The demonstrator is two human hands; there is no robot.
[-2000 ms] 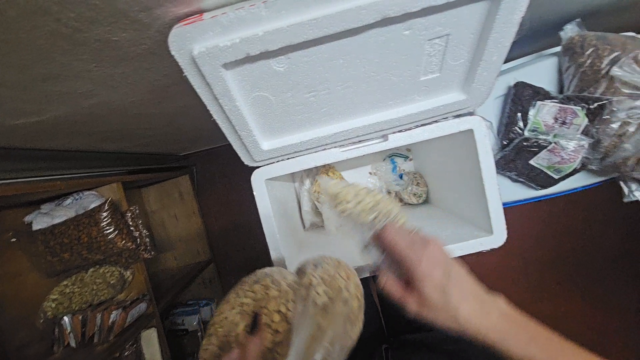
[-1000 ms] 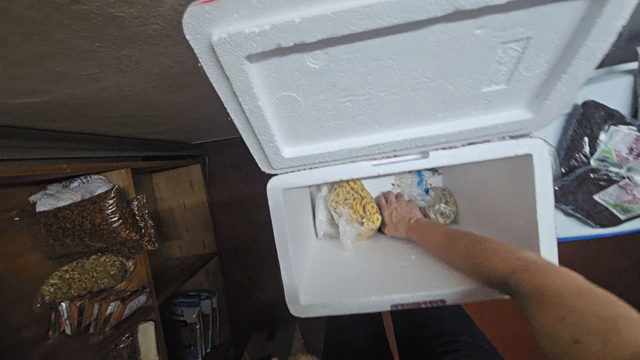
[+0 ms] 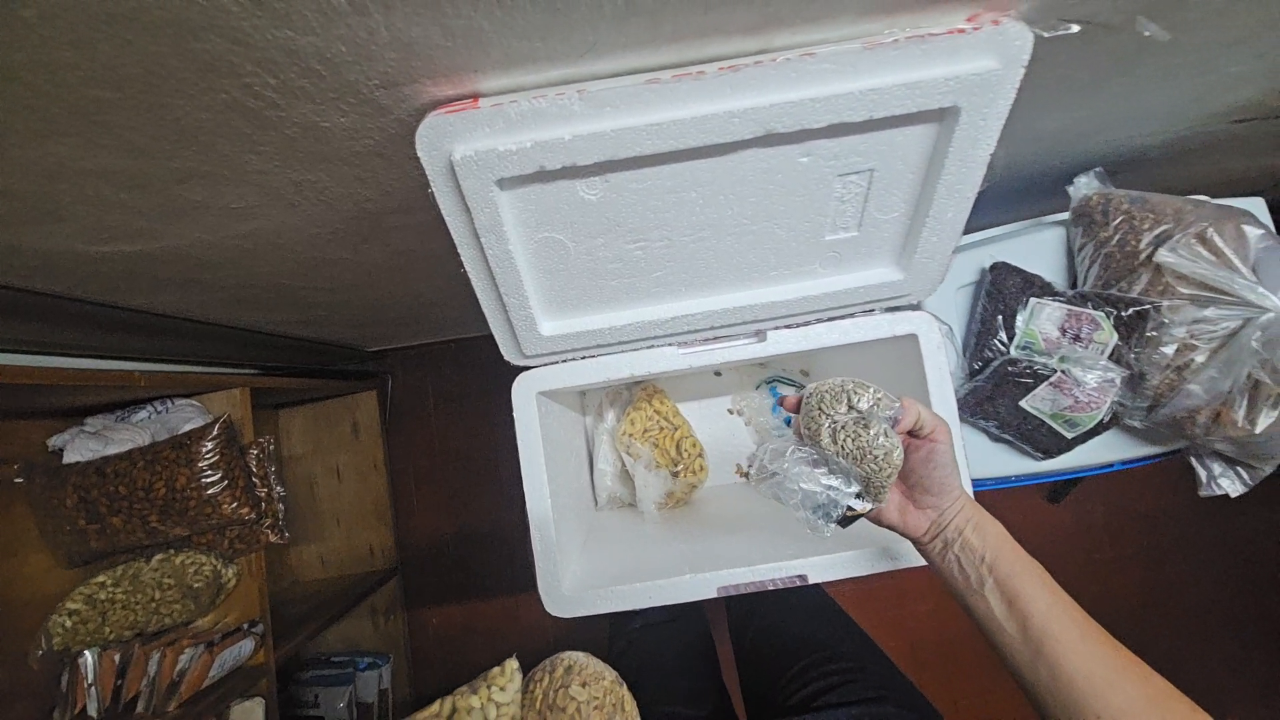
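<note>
My right hand holds a clear plastic bag of sunflower seeds above the right part of an open white foam cooler. The bag's loose, crinkled end hangs to its left. Inside the cooler, at the left, lies a bag of yellow, ring-like snack pieces beside other clear plastic. The cooler's lid stands raised behind it. At the bottom edge show a bag of pale nuts and a rounded bag of tan pieces. My left hand is out of view.
At left, a wooden shelf holds a bag of almonds, a bag of pale nuts and several packets. On the right, dark labelled bags and a large bag of brown pieces rest on a white lid.
My right hand has come up from the cooler's floor with the seed bag. The yellow snack bag, by the moving right hand two seconds ago, lies inside the cooler at the left.
</note>
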